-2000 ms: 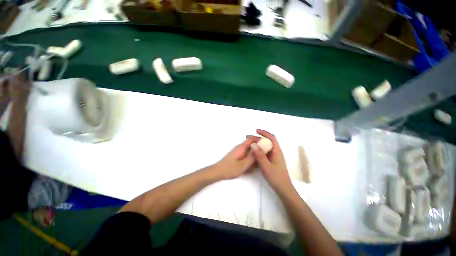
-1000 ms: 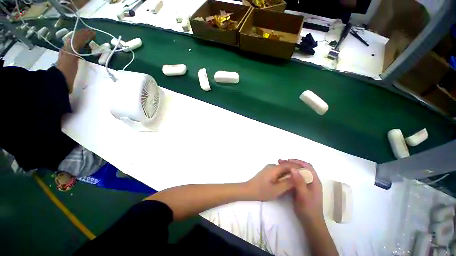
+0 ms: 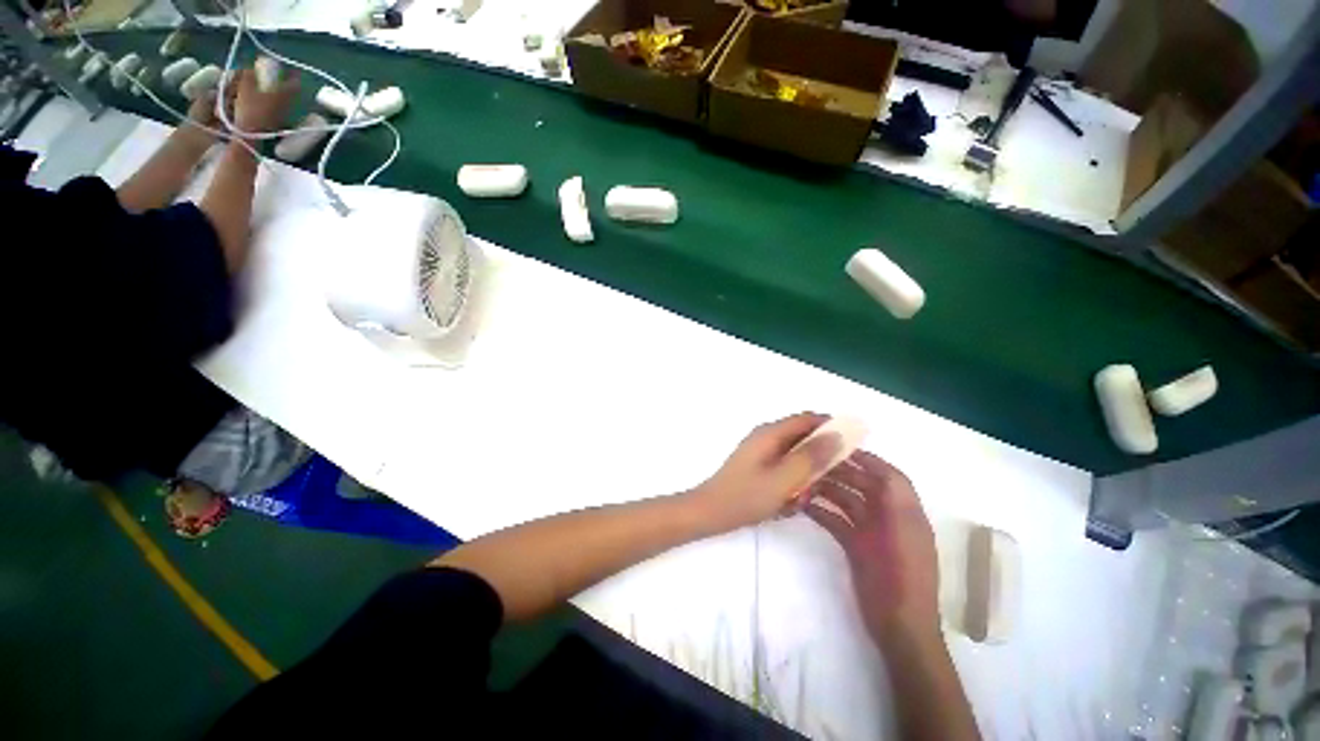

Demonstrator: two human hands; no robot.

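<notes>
My left hand (image 3: 770, 471) holds a white-cream plastic housing (image 3: 837, 440) by its near end, above the white bench. The housing is tilted, its far end pointing up and right. My right hand (image 3: 877, 521) is just right of and below it, fingers curled and slightly spread; whether its fingertips touch the housing is hard to tell. A second housing (image 3: 1002, 586) with a tan strip (image 3: 980, 583) along it lies on the bench right of my right hand.
The green belt (image 3: 753, 275) carries several housings. A white desk fan (image 3: 398, 268) stands left on the bench. A grey post (image 3: 1216, 478) and clear plastic (image 3: 1158, 623) with housings are at right. Another worker's arms (image 3: 225, 167) are upper left. Cardboard bins (image 3: 801, 119) stand beyond.
The housing, earlier mostly covered between both hands, now shows more in my left hand. My right hand has opened somewhat from it. The neighbouring worker's hands have moved. The view has swung since the first frame.
</notes>
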